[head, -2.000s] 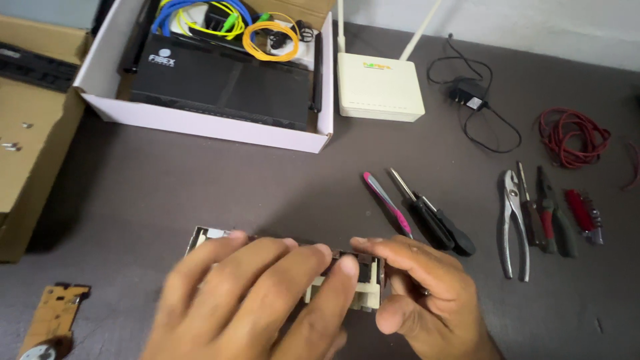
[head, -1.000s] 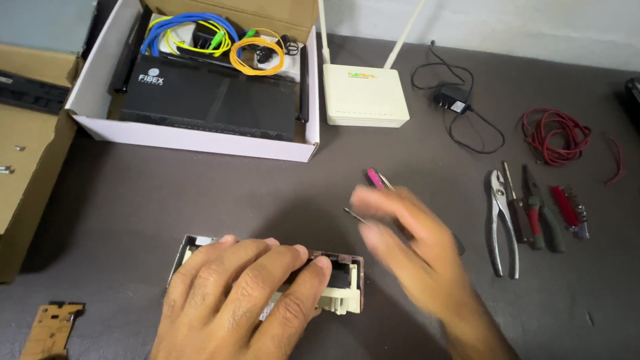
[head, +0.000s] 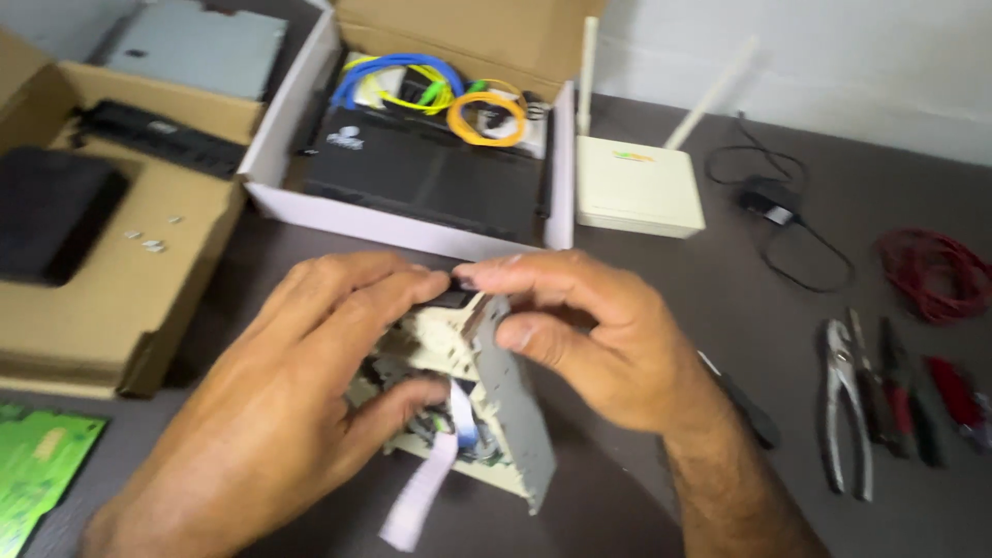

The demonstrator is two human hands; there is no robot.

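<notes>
A partly opened device (head: 438, 337) with a cream plastic frame stands tilted on the dark table between my hands. A grey metal plate (head: 511, 395) forms its right side. From its underside hangs a white and blue ribbon cable (head: 422, 488). My left hand (head: 310, 372) grips the device from the left, fingers over its upper edge and thumb near the cable. On the other side, my right hand (head: 581, 333) has its fingertips at the top corner and its thumb against the grey plate. The fingers hide part of the device's top.
Behind lies a white box (head: 403, 229) with a black router and coiled cables, beside a white router (head: 639, 186). A cardboard box (head: 77, 333) and a green circuit board (head: 46, 465) are left. Pliers (head: 845, 411), a screwdriver (head: 744, 403) and red cable (head: 934, 271) lie right.
The device, lying low and flat before, is now tilted up with its inside and ribbon cable showing. My right hand, apart from it a second ago, is back on it. The view has shifted left.
</notes>
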